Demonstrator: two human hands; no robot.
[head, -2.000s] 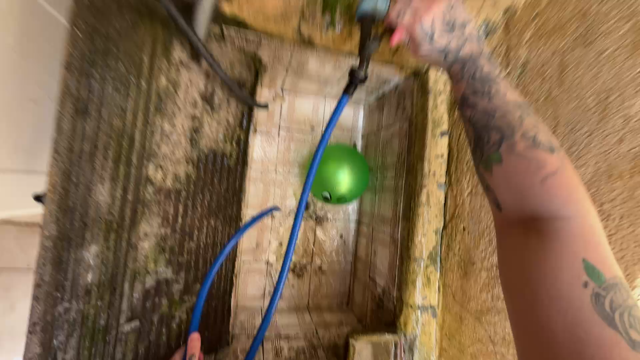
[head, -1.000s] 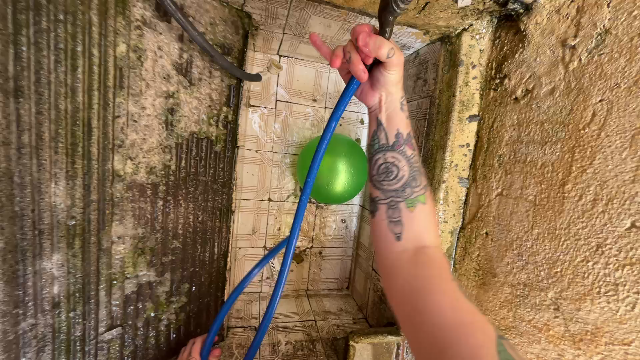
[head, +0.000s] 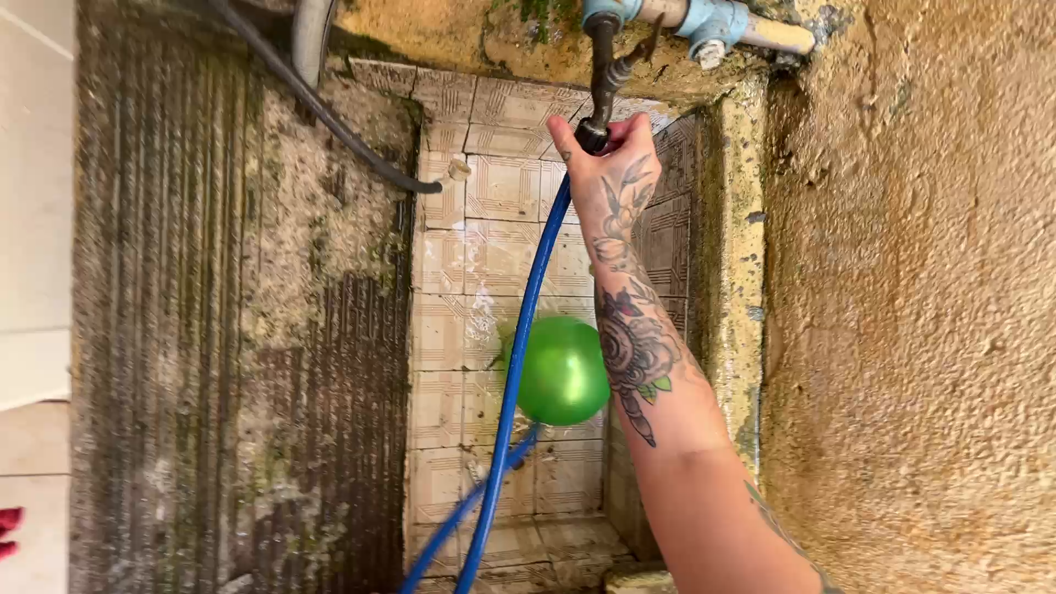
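My right hand [head: 615, 161] grips the black hose connector [head: 591, 134] beneath a dark metal faucet [head: 603, 70], thumb on the left side and fingers on the right. From the connector a blue hose [head: 528, 313] runs down past the left of my forearm and out of view at the bottom. A second stretch of blue hose [head: 462, 510] ends close under a green balloon [head: 565, 371], which is in the tiled basin [head: 499, 256]. Whether hose and balloon touch, I cannot tell. My left hand is out of view.
A ribbed, mossy concrete washboard [head: 165, 330] lies left of the basin. A black hose [head: 330, 120] hangs over its upper edge beside a grey pipe [head: 313, 41]. Blue pipe fittings [head: 711, 25] line the top. A rough ochre wall [head: 907, 330] stands at the right.
My right hand now holds the connector; one second ago it was at the hose just below it. My left hand, earlier on the hose at the bottom, has left the view.
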